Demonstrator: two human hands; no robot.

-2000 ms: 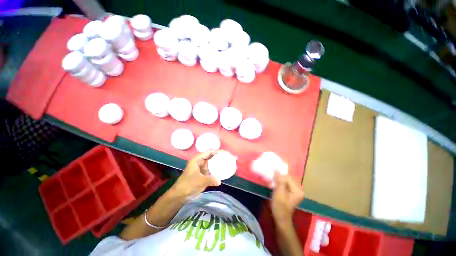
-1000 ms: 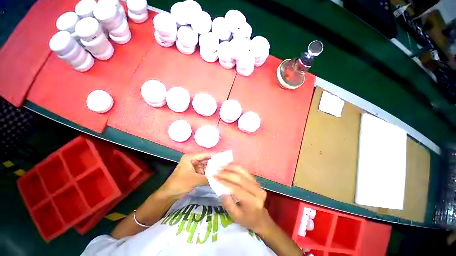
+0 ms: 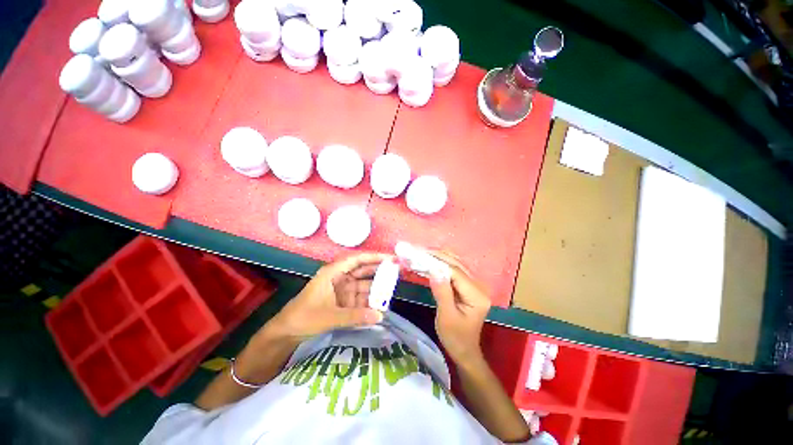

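My left hand (image 3: 335, 295) holds a white round unit (image 3: 383, 285) on edge, its side turned toward me, in front of the mat's near edge. My right hand (image 3: 459, 304) holds a white wiping cloth (image 3: 423, 261) between thumb and fingers, just right of the unit. Other white round units (image 3: 340, 166) lie on the red mat (image 3: 452, 139) beyond my hands, several in a row and two nearer. A single unit (image 3: 155, 174) lies at the left. Stacked units stand in clusters at the back.
A solvent bottle (image 3: 522, 76) stands in a dish at the back. On the brown board (image 3: 574, 252) lie spare wipes (image 3: 583, 150) and a foam sheet (image 3: 678, 256). Red divided trays are below the bench at left (image 3: 130, 317) and right (image 3: 613, 382); the right one holds white units.
My right hand has moved the cloth off the unit, to its right. The unit in my left hand is now uncovered and seen from its side.
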